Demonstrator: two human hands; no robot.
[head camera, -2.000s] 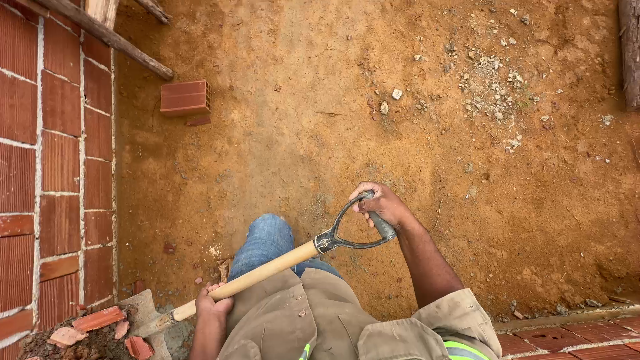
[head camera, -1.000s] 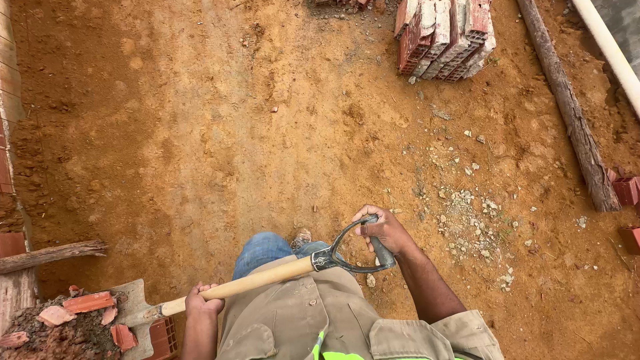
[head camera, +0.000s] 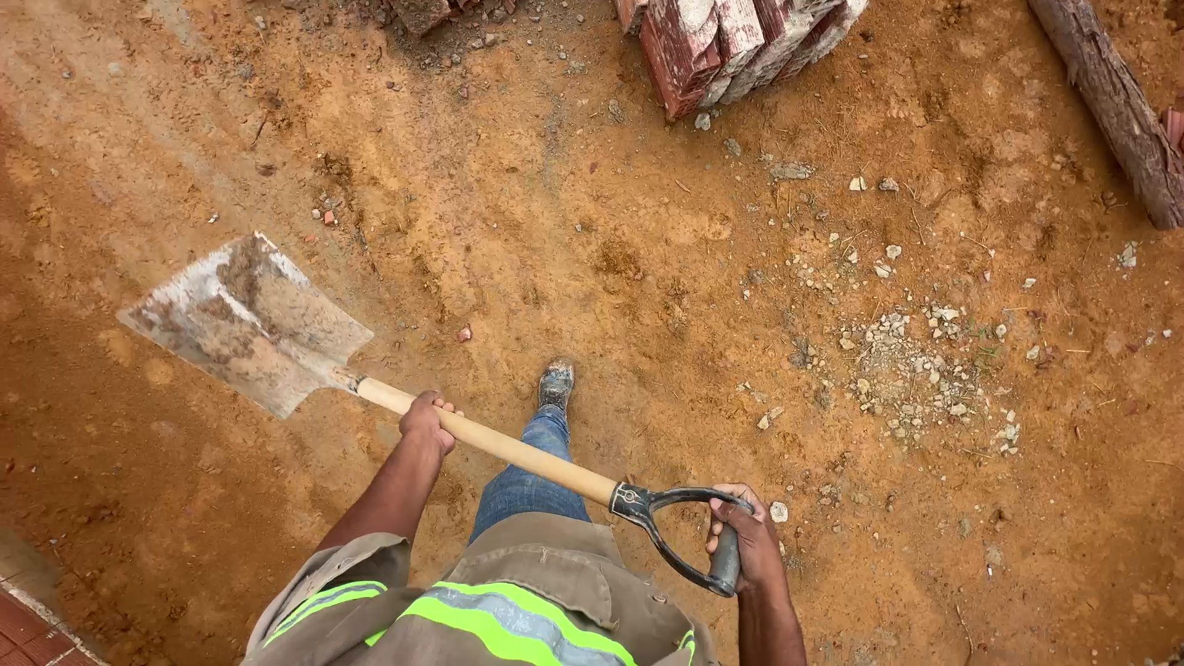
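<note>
A square-mouthed shovel is held across the front of my body, its metal blade (head camera: 254, 324) at the left, smeared with soil and bearing no heap. My left hand (head camera: 430, 422) grips the pale wooden shaft (head camera: 518, 453) close to the blade socket. At the other end, my right hand (head camera: 747, 536) is closed around the grip of the black D-handle (head camera: 680, 499). The shaft passes over my jeans, and one boot (head camera: 556, 384) shows on the ground beyond it.
Stacked hollow clay bricks (head camera: 712, 51) stand at the top. A rough log (head camera: 1105, 102) lies at the upper right. Small rubble (head camera: 911, 370) is scattered over the bare earth to the right. Brickwork (head camera: 37, 634) shows in the bottom left corner.
The blade was beside a pile with broken brick pieces at the lower left; now it is over open ground, farther forward. Both hands have kept their hold. The view has turned a lot.
</note>
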